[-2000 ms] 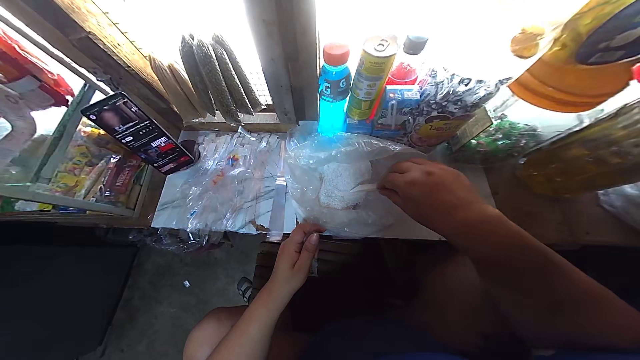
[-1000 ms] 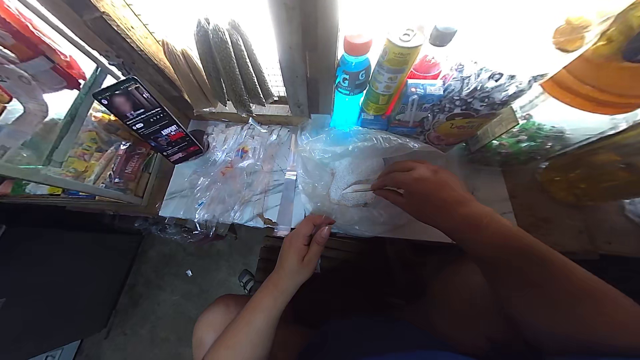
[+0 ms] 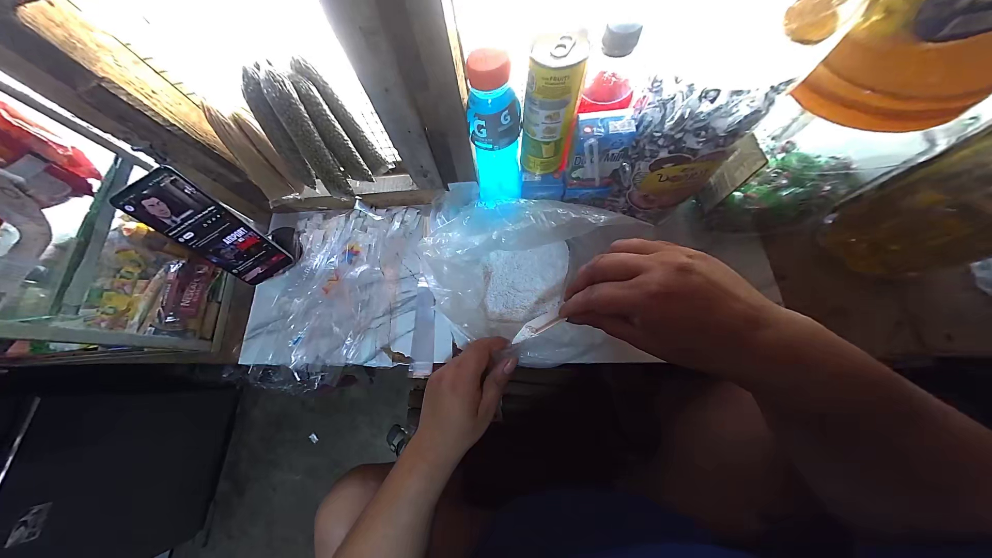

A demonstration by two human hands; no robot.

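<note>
An open clear plastic bag [image 3: 465, 271] lies on the marble-patterned tabletop, with white powder [image 3: 527, 275] inside. My right hand [image 3: 651, 294] grips a small pale scoop [image 3: 549, 321] over the bag's near side; white powder lies on its tip. Just left of that tip, my left hand [image 3: 469, 384] has its thumb and forefinger close together at the bag's near edge; whether something thin is between them cannot be made out. Left of the bag are a translucent strip [image 3: 423, 329], perhaps a ruler, and a pile of thin clear plastic sleeves [image 3: 341, 271].
Behind the bag stand a blue drink bottle [image 3: 494, 132], a yellow can [image 3: 554, 101] and a bag of wrapped candies [image 3: 674, 155]. A smartphone [image 3: 205, 225] leans at the left beside a glass-sided case of packets [image 3: 147, 333]. Large jars [image 3: 922, 201] stand at the right.
My right hand has brought the scoop from over the powder toward my left hand, and powder now shows on its tip. My left hand stays near the bag's near edge.
</note>
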